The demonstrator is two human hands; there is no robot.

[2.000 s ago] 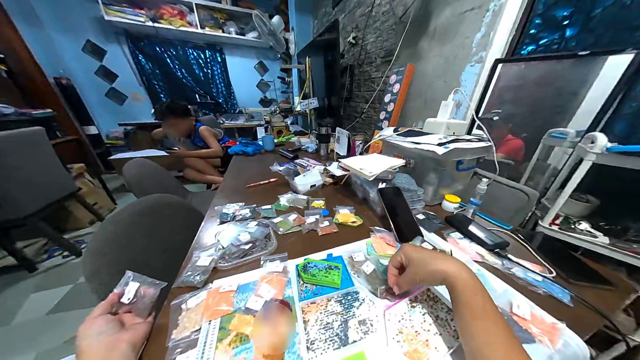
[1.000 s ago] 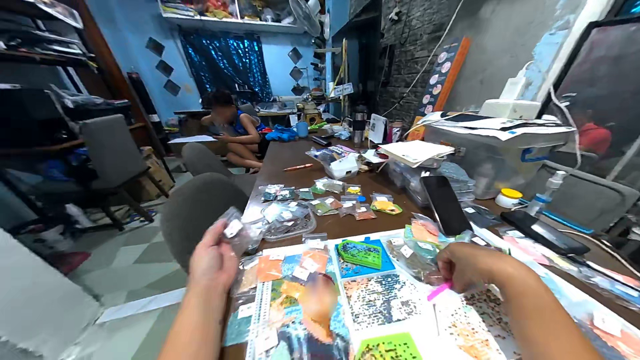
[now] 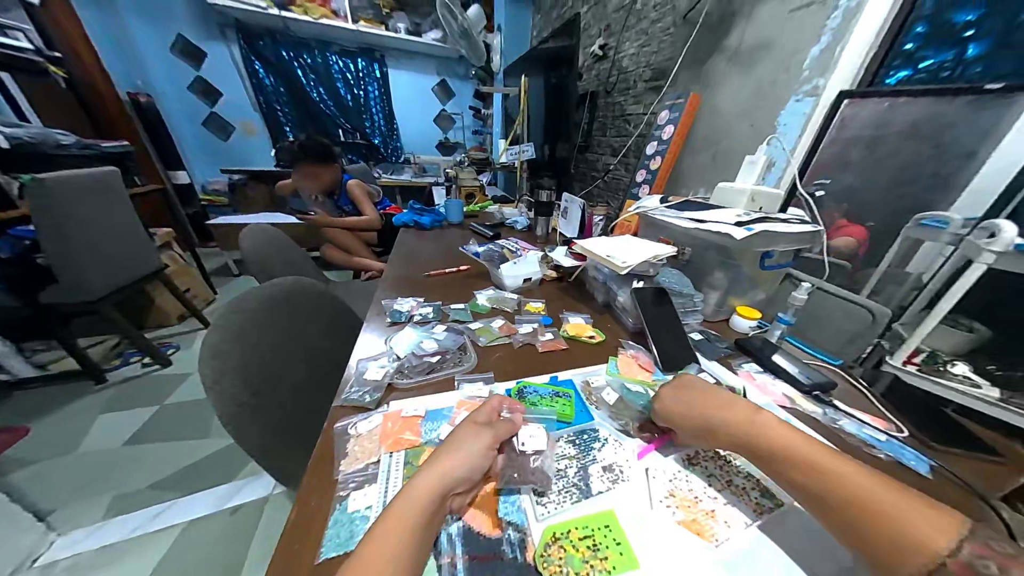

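My left hand (image 3: 480,448) holds a small labelled zip bag of dark beads (image 3: 528,456) above a diamond painting canvas (image 3: 612,376). At the right, my right hand (image 3: 688,412) touches a group of zip bags (image 3: 616,404); its fingertips are partly hidden, near a pink pen-like tool (image 3: 654,446). A green bead tray (image 3: 544,400) lies between the hands. Nearer me are a lime green tray of beads (image 3: 588,548), a white tray with dark beads (image 3: 580,464) and another with brown and orange beads (image 3: 712,492). Bags of orange beads (image 3: 400,432) lie at the left.
A clear plastic container with bags (image 3: 436,360) and several small bead bags (image 3: 488,330) are beyond the canvas. A smartphone (image 3: 662,328) leans at the right, near a yellow-lidded jar (image 3: 746,318). A person (image 3: 344,200) sits beyond the grey chairs (image 3: 276,384).
My left hand has moved right with the zip bag, from the table's left side to over the canvas. My right hand stays at the bags on the right.
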